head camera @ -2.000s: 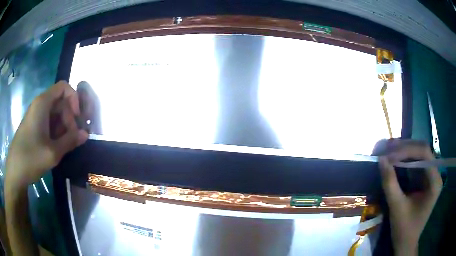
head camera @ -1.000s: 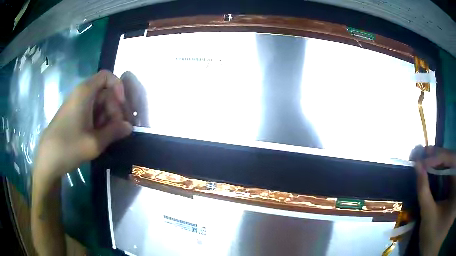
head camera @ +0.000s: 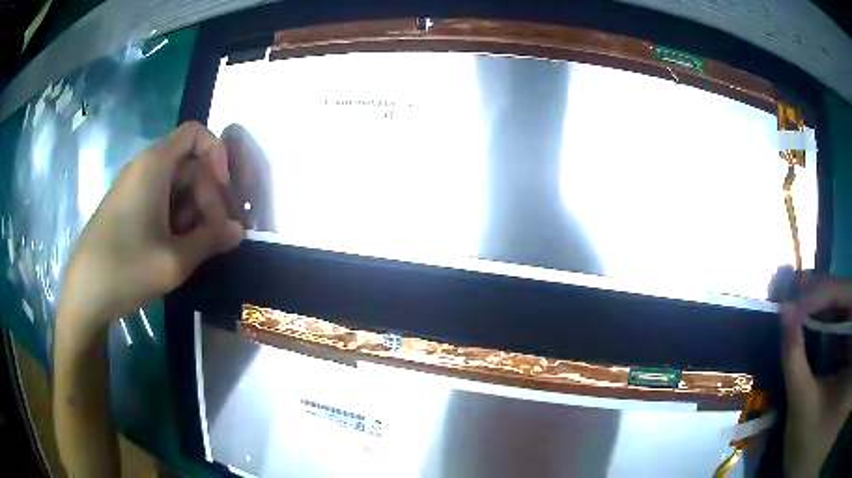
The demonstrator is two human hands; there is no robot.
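Note:
A bright LCD panel [head camera: 374, 168] lies in the far recess of a black foam tray [head camera: 486, 303]. A narrow white tape [head camera: 523, 274] runs along its near edge. My left hand [head camera: 154, 219] is at the panel's near left corner, thumb and fingertips pinched on the tape's end. My right hand [head camera: 813, 345], partly cut off by the right edge, pinches the tape at the near right corner, with a loose length trailing right. A second panel [head camera: 532, 434] lies in the near recess, cut off by the bottom edge.
Both panels have copper-brown strips [head camera: 560, 56] along their far edges, each with a green patch. Orange flex cables [head camera: 792, 219] are at the right ends. Glaring clear film and white scraps lie on the green mat [head camera: 149, 420] at left. A pale ridged band [head camera: 710, 33] crosses the back.
The camera view has turned left since two seconds ago, so everything sits further right and the mat's left side shows more. Both hands remain at the panel's near corners.

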